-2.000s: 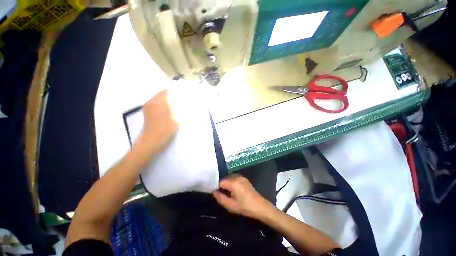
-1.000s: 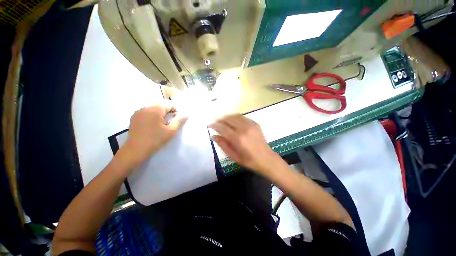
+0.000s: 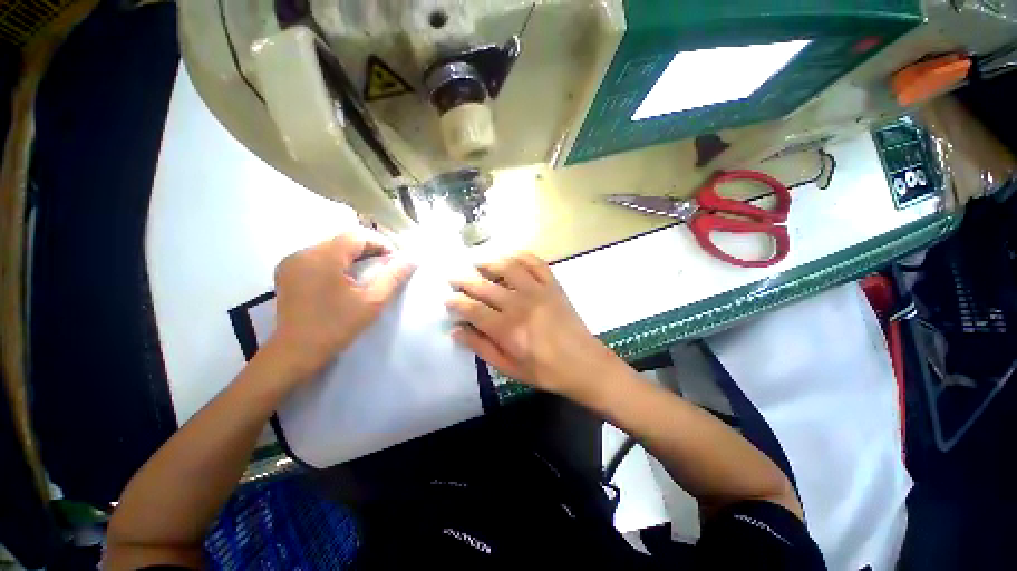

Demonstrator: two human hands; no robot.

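A white panel (image 3: 385, 385) lies over a black panel (image 3: 486, 386), which shows as a dark border at its left, bottom and right edges. The panels reach up to the presser foot and needle (image 3: 471, 218), where bright lamp glare hides detail. My left hand (image 3: 329, 292) is on the upper left of the white panel, its thumb and fingertips together on the fabric by the glare. My right hand (image 3: 522, 318) lies palm down with fingers spread a little on the panel's upper right edge, just below the needle area.
The sewing machine head (image 3: 535, 67) stands close above the hands. Red-handled scissors (image 3: 742, 218) lie right of the needle. White pieces with black edging (image 3: 825, 379) hang below the table's green edge (image 3: 714, 307). Dark fabric (image 3: 89, 234) lies at left, and a blue basket (image 3: 279, 524) is below.
My right hand has moved up from the panel's bottom corner to near the needle. My left hand sits slightly lower and further left. The view has come closer to the machine.
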